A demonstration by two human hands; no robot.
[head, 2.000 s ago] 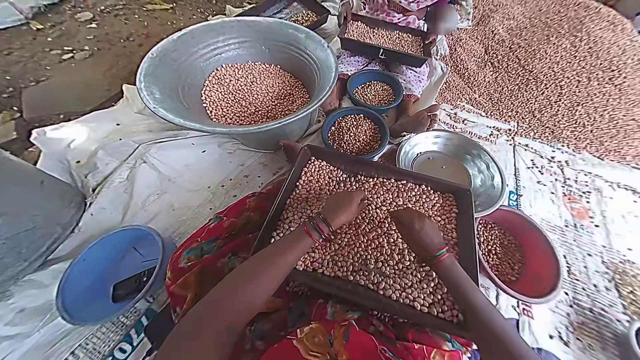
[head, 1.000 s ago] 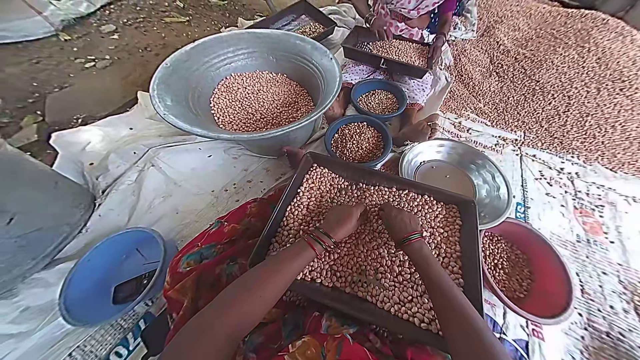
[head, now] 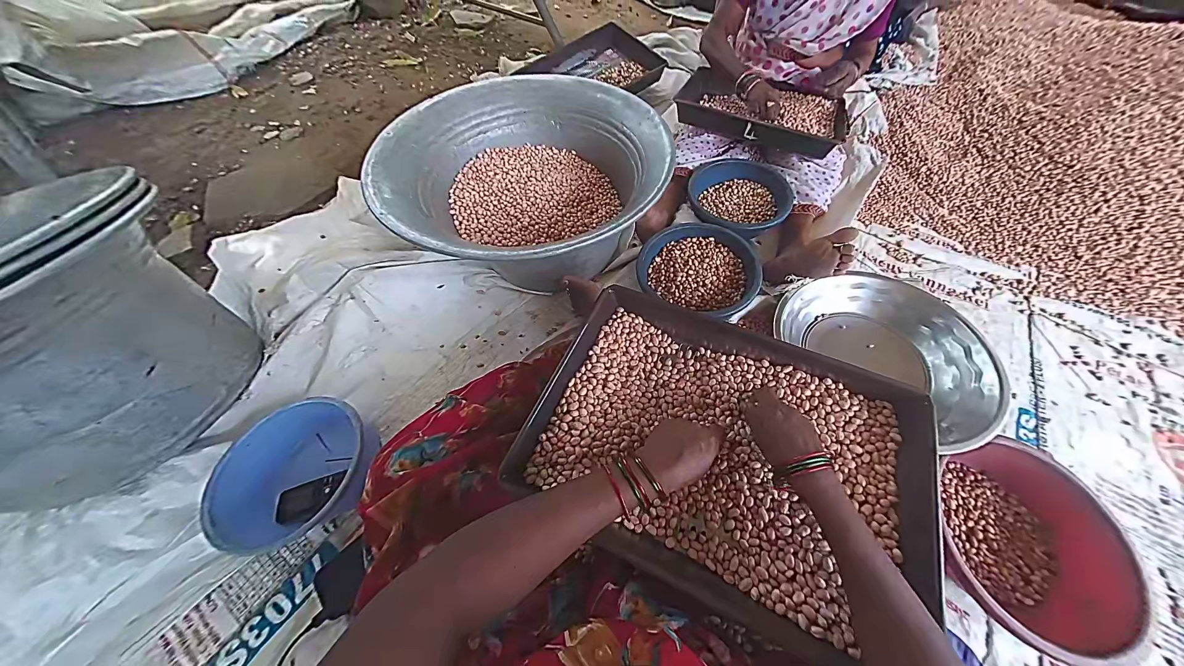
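Observation:
A dark rectangular tray (head: 916, 435), full of pinkish-brown shelled nuts (head: 638, 370) that look like peanuts, rests across my lap on a red flowered cloth. My left hand (head: 683, 453), with bangles at the wrist, lies on the nuts near the tray's middle, its fingers curled down and partly hidden. Just right of it, my right hand (head: 779, 427) reaches into the same nuts, fingertips out of sight among them. The hands are close together. Whether either one holds nuts cannot be seen.
Around the tray are a large metal basin (head: 388, 194) of nuts, two small blue bowls (head: 754, 277) of nuts, a steel bowl (head: 985, 370), a red bowl (head: 1101, 573) and a blue basin (head: 222, 481). A person (head: 805, 37) sits opposite with a tray; a nut heap (head: 1045, 157) lies right.
Two seconds ago my hands were farther apart over the nuts; one second ago they had come together. The view has shifted somewhat.

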